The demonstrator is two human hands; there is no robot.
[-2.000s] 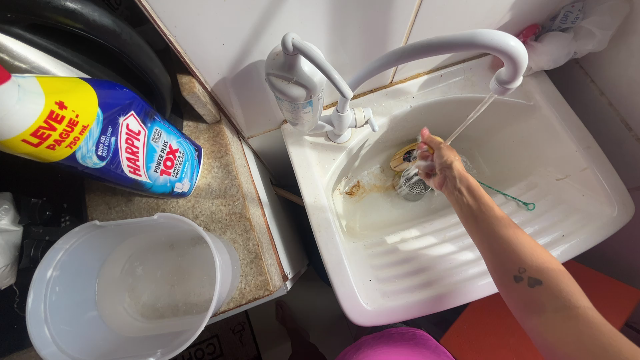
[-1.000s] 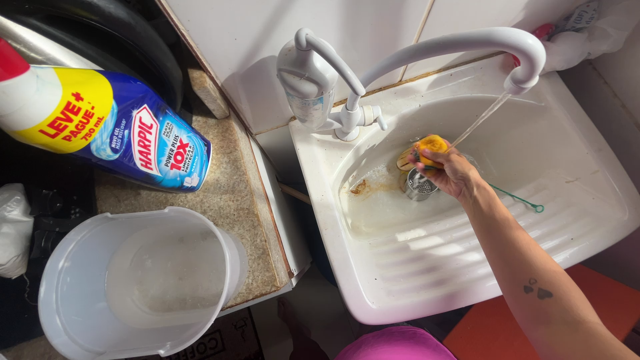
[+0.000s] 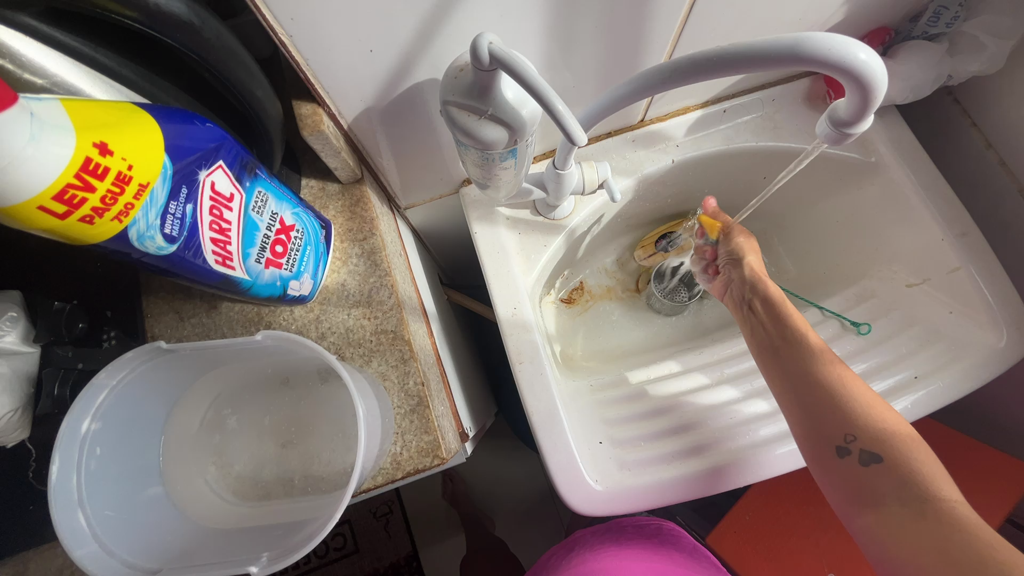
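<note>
My right hand (image 3: 726, 254) is closed around a yellow sponge (image 3: 709, 226), of which only a corner shows. Water from the curved white faucet spout (image 3: 850, 88) runs onto the hand and splashes off it, inside the white laundry sink (image 3: 608, 472). Just left of the fingers, a perforated metal cup (image 3: 674, 290) sits in the basin, beside a yellowish oval object (image 3: 662, 242) with a dark middle. A thin green wire tool with a looped end (image 3: 862, 328) lies right of the wrist, partly hidden. My left hand is out of view.
A translucent plastic bucket (image 3: 360, 416) and a blue Harpic bottle (image 3: 232, 216) stand on the stone counter (image 3: 400, 320) at left. A white faucet filter (image 3: 490, 120) and tap handle (image 3: 612, 186) rise behind the sink's left corner. Plastic bags (image 3: 952, 56) lie at the back right.
One second ago the yellow sponge bulged out in front of my right hand; now the fingers are closed over most of it and water splashes from them.
</note>
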